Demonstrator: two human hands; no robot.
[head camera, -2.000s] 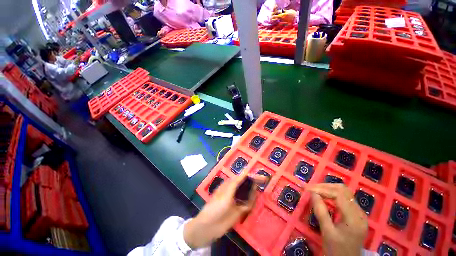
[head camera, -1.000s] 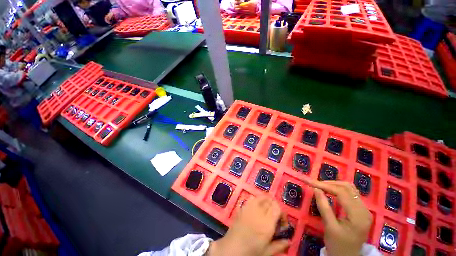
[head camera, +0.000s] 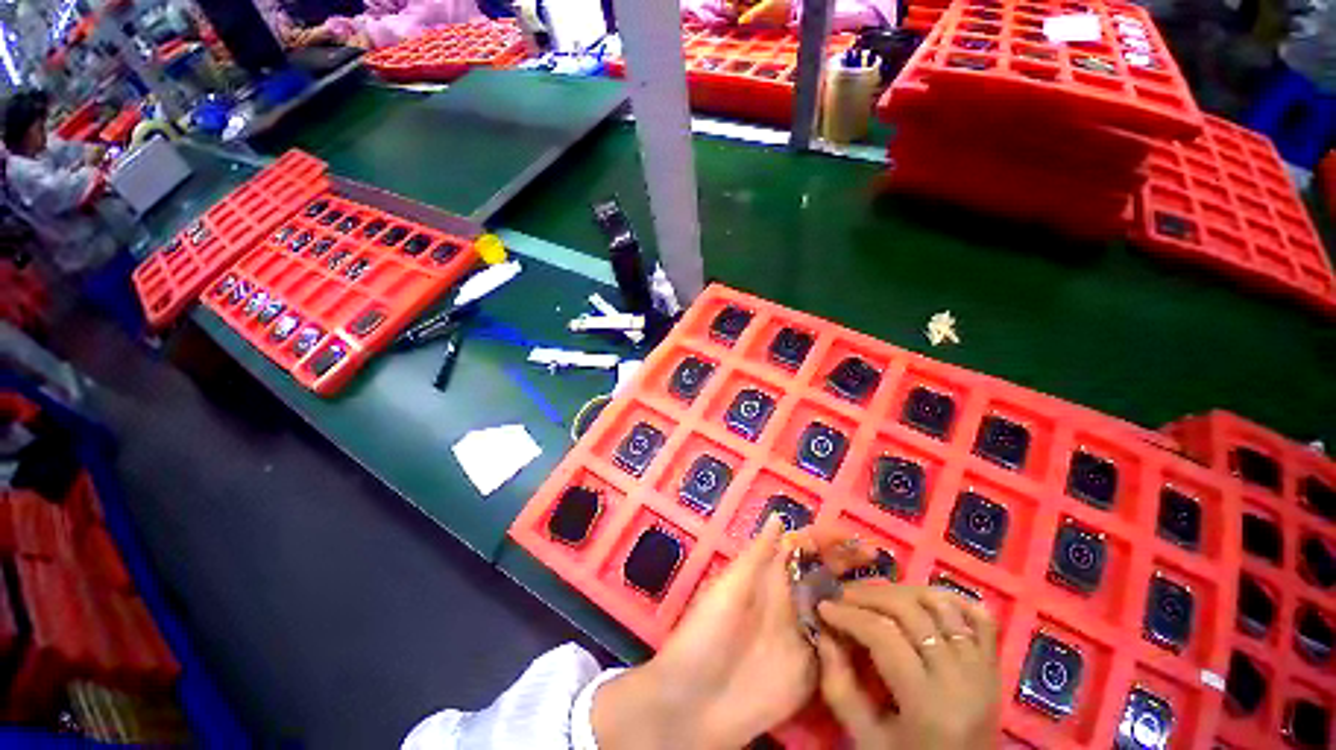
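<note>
My left hand (head camera: 718, 659) is over the near-left part of the red-orange tray (head camera: 586, 561) and holds a small dark watch case (head camera: 813, 589) tilted on edge. My right hand (head camera: 926, 659) meets it from the right, with thumb and fingertips on the case; the fingers hide part of it. Many cases lie in the tray's pockets, most showing a ring, such as one case (head camera: 706, 481). Two at the near-left corner show plain dark faces, one of them a dark case (head camera: 654, 560). I cannot make out any film.
A second filled tray (head camera: 1204, 437) lies at the right. Stacked trays (head camera: 1011, 169) stand across the bench. A grey post (head camera: 662, 161), black holder (head camera: 620, 252) and white strips (head camera: 574, 358) are beyond the tray's left side. A paper slip (head camera: 495, 457) and tray pair (head camera: 396, 301) lie left.
My left hand has come up from the tray pockets with a watch case. My right hand has moved down and left, and its fingers now touch that case. The view has shifted.
</note>
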